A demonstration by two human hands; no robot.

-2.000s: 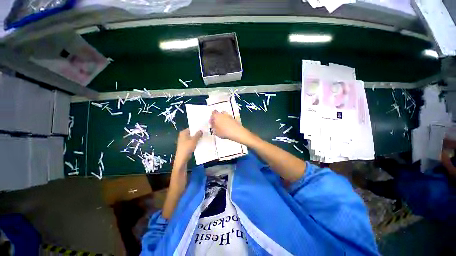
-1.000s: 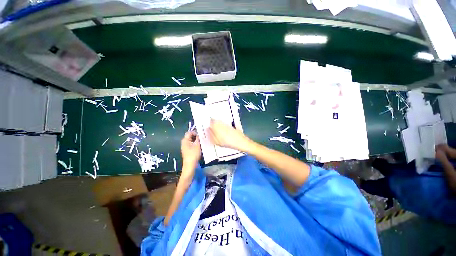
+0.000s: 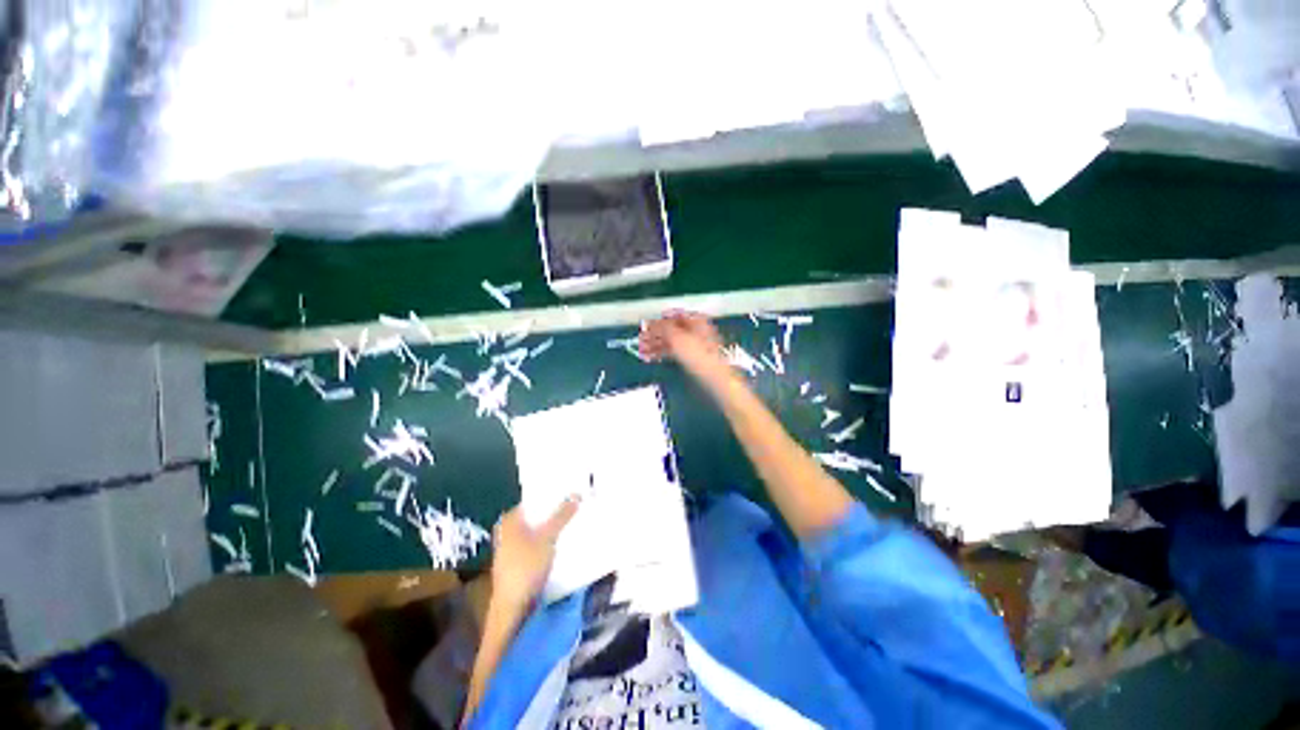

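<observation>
A white card box (image 3: 606, 492), partly folded or closed, lies tilted against my front at the bench's near edge. A small dark square shows on its right side. My left hand (image 3: 535, 539) grips its left edge, with the thumb on top. My right hand (image 3: 680, 340) is off the box, above the bench near the rear rail, fingers partly spread. Nothing shows in it, though it is small and blurred. A box with a dark insert (image 3: 605, 233) stands behind the rail. A stack of printed blanks (image 3: 1002, 378) lies at right.
Release liner strips (image 3: 449, 535) lie scattered on the green bench (image 3: 342, 499). Stacked grey-white boxes (image 3: 100, 414) stand at far left. Loose card sheets (image 3: 998, 86) overhang the upper shelf. Another person's blue sleeve (image 3: 1240, 578) shows at far right.
My right hand has left the box and moved forward to the rail. The box has come nearer my body and its inner flap is no longer standing. The view has tilted up, showing more shelf.
</observation>
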